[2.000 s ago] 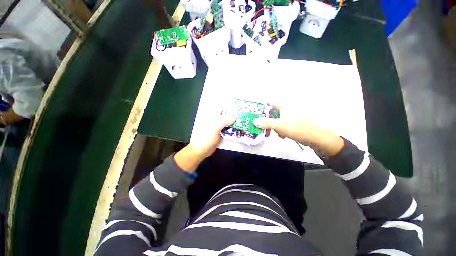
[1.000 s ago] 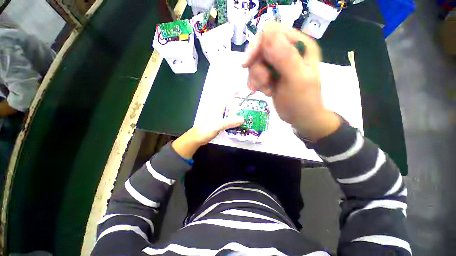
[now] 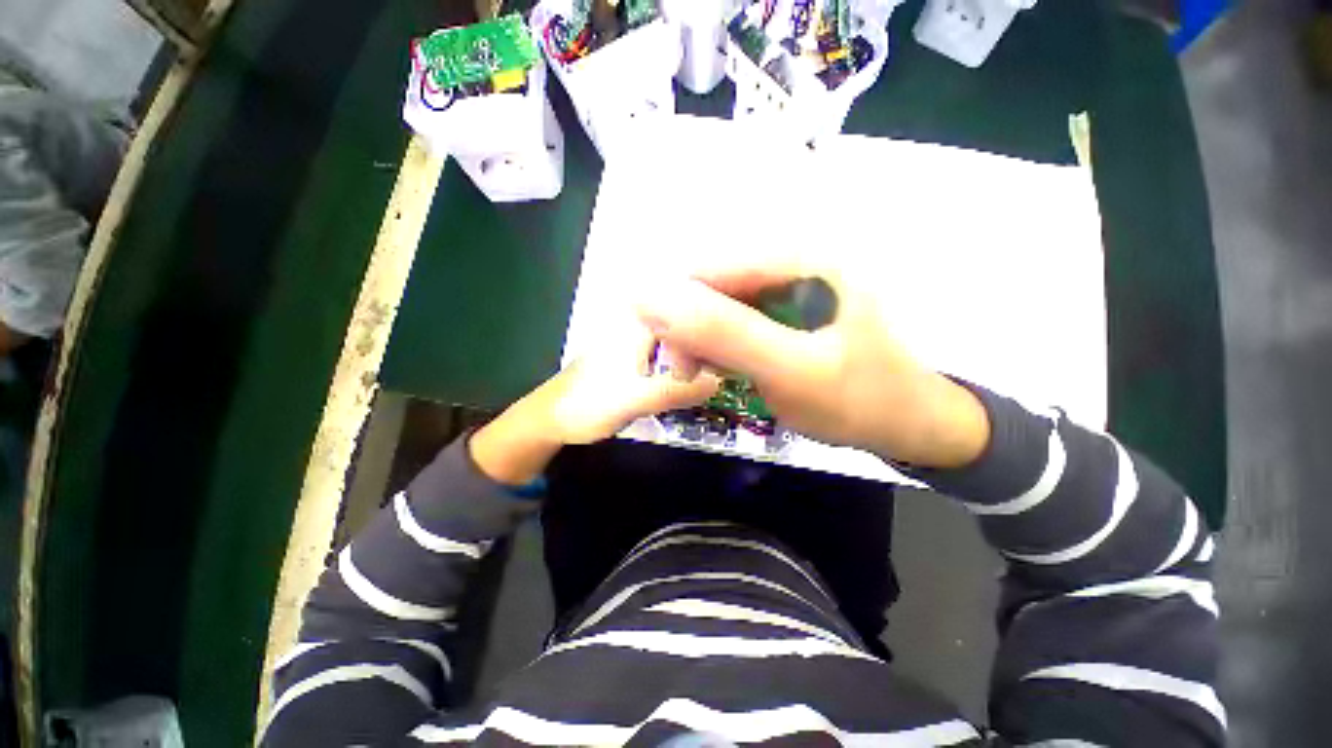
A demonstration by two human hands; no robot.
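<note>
A white plastic housing (image 3: 701,430) lies on the white work sheet's near edge, mostly hidden under my hands. Part of the green circuit board (image 3: 741,399) in it shows between them. My left hand (image 3: 606,383) holds the housing's left side, its thumb over the board. My right hand (image 3: 818,358) is above the board, closed around the screwdriver (image 3: 801,303); only its dark green handle shows. The screwdriver's tip is hidden by my fingers.
White work sheet (image 3: 877,205) on the dark green bench (image 3: 490,314). Part-assembled housings (image 3: 504,139) with boards and wires stand at the far edge. A green conveyor belt (image 3: 241,292) runs on the left, with a person's pale sleeve (image 3: 51,197) beyond. A white unit (image 3: 117,723) is at bottom left.
My right hand first rose from the housing with the screwdriver, and has now come down over the board, close to my left hand. The white unit at bottom left has come into view.
</note>
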